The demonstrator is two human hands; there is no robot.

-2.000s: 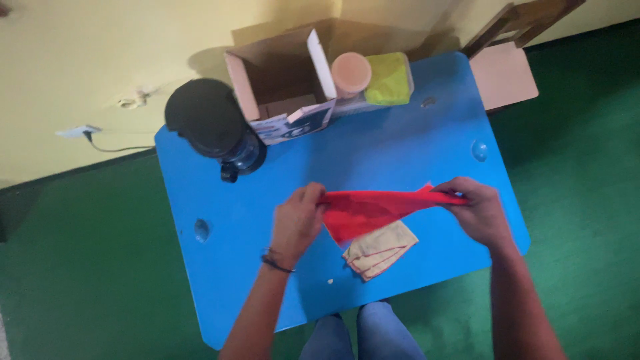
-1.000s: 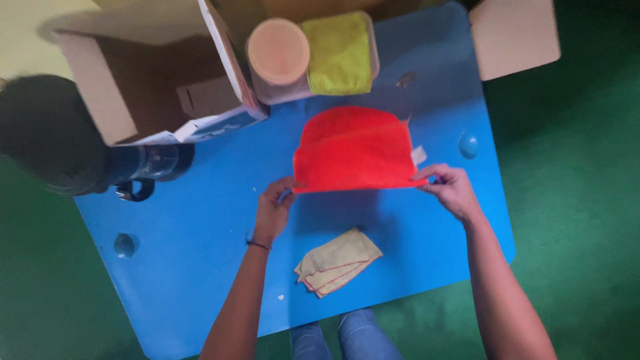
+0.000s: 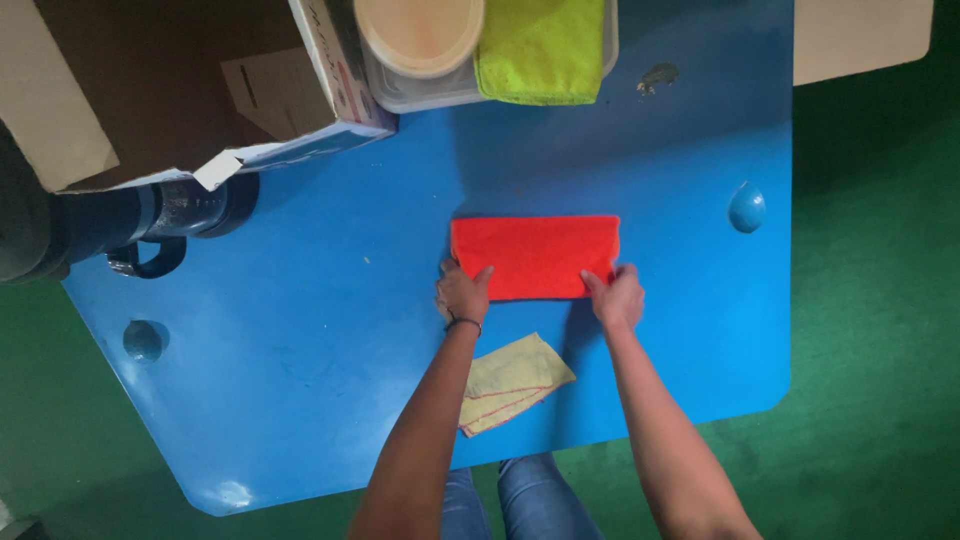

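A red cloth [image 3: 536,255], folded into a wide rectangle, is over the blue table [image 3: 300,390] near its middle. My left hand [image 3: 463,292] grips its lower left corner, thumb on top and fingers at the side edge. At the lower right corner my right hand [image 3: 619,294] holds it in the same way, the fingertips partly hidden by the cloth. A folded pale yellow cloth [image 3: 517,375] with red stitched edges lies nearer me, partly behind my left forearm.
An open cardboard box [image 3: 352,97] stands at the back left, beside a black coffee maker [image 3: 142,217]. Behind the red cloth are a plastic container [image 3: 405,97], a round peach lid [image 3: 420,34] and a folded yellow-green cloth [image 3: 540,52]. A pale seat [image 3: 855,37] adjoins the right edge.
The red cloth, held bunched and then spread between my hands, now forms a narrower, flatter rectangle. Both hands still hold its sides. The view has moved closer to the table.
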